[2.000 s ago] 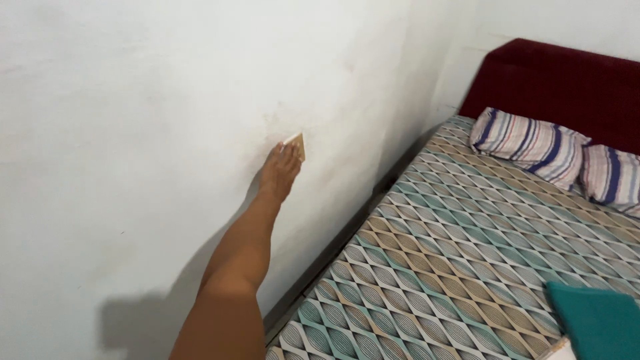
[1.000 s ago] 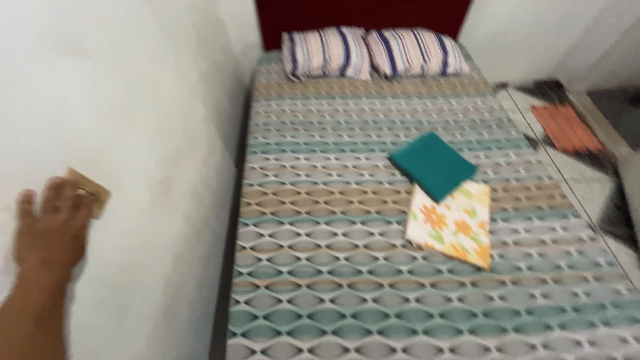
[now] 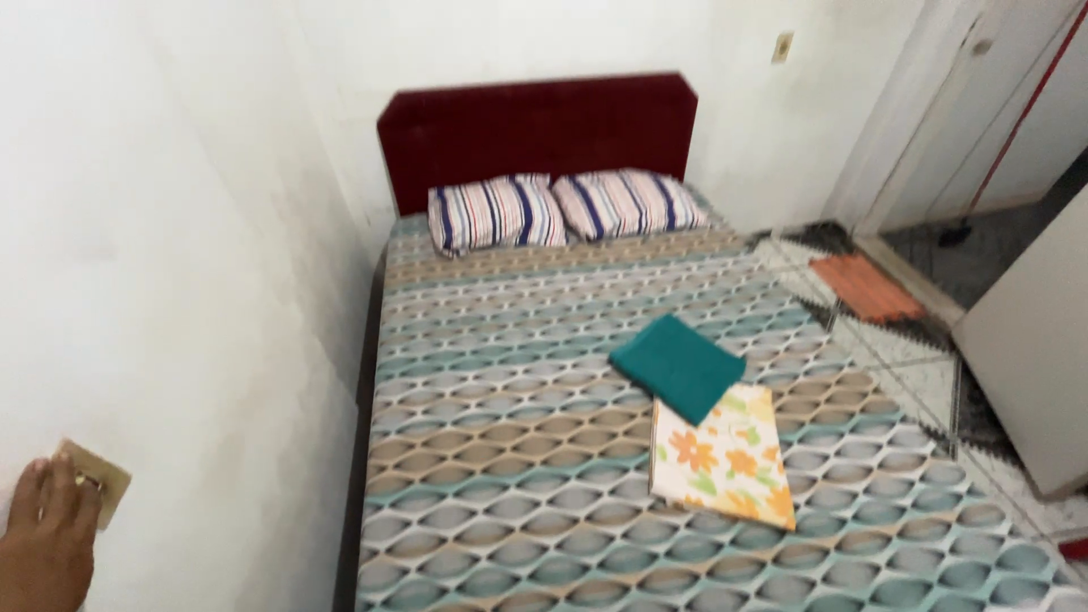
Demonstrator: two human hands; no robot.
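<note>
At the lower left edge, my left hand (image 3: pixel 53 531) rests against a beige wall switch plate (image 3: pixel 109 486), fingertips over its left part. It grips nothing, and its thumb is hidden. My right hand is out of view. Away to the right, a folded teal cloth (image 3: pixel 678 365) lies on the bed, overlapping the top corner of a folded white cloth with orange flowers (image 3: pixel 722 459). Two striped pillows, one at left (image 3: pixel 497 214) and one at right (image 3: pixel 627 204), lie by the dark red headboard (image 3: pixel 535 127).
The bed (image 3: pixel 501 476) has a patterned sheet in grey, teal and tan, with a dark narrow gap along the left wall (image 3: pixel 212 340). An orange mat (image 3: pixel 867 287) lies on the tiled floor by a doorway. A pale panel (image 3: pixel 1037 365) stands at right, and an outlet plate (image 3: pixel 782 48) is on the far wall.
The view has swung to the right, showing the whole headboard and the doorway. My left hand stays at the switch plate in all the frames.
</note>
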